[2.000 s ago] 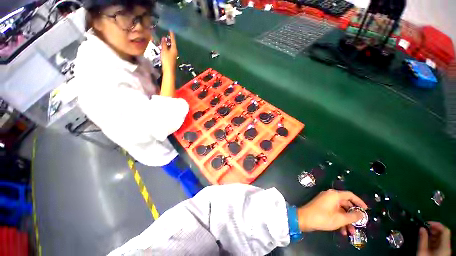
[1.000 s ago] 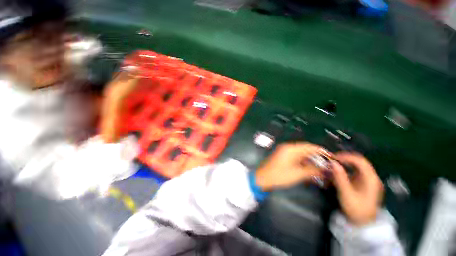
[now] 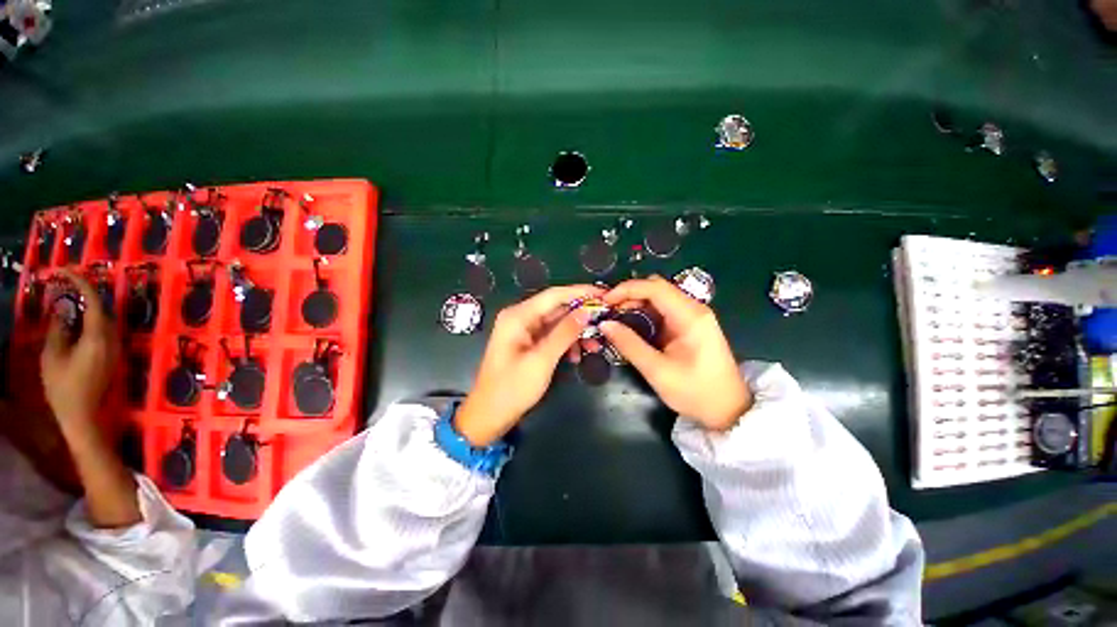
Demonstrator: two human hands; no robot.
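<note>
My left hand (image 3: 521, 355) and my right hand (image 3: 686, 349) meet at the middle of the bench. My left hand pinches a round circuit board (image 3: 590, 305), mostly hidden by the fingers. My right hand holds a black wired disc (image 3: 638, 322) against it, partly covered by the fingers. Another black disc (image 3: 594, 367) shows just below the fingertips; whether it is held or lies on the mat I cannot tell. Silvery round boards lie on the mat to the left (image 3: 462, 314) and right (image 3: 791, 290). Several black discs with tails (image 3: 529, 271) lie behind my hands.
A red compartment tray (image 3: 370, 263) with black wired discs is at the left. Another person's hand (image 3: 80, 361) is over its left side. A white tray (image 3: 921, 367) is at the right, beside a blue object (image 3: 1102, 328). A lone black disc (image 3: 570, 169) lies farther back.
The view has swung from the left to the bench in front. My hands, apart two seconds ago, are together at the board. The white tray has come into view.
</note>
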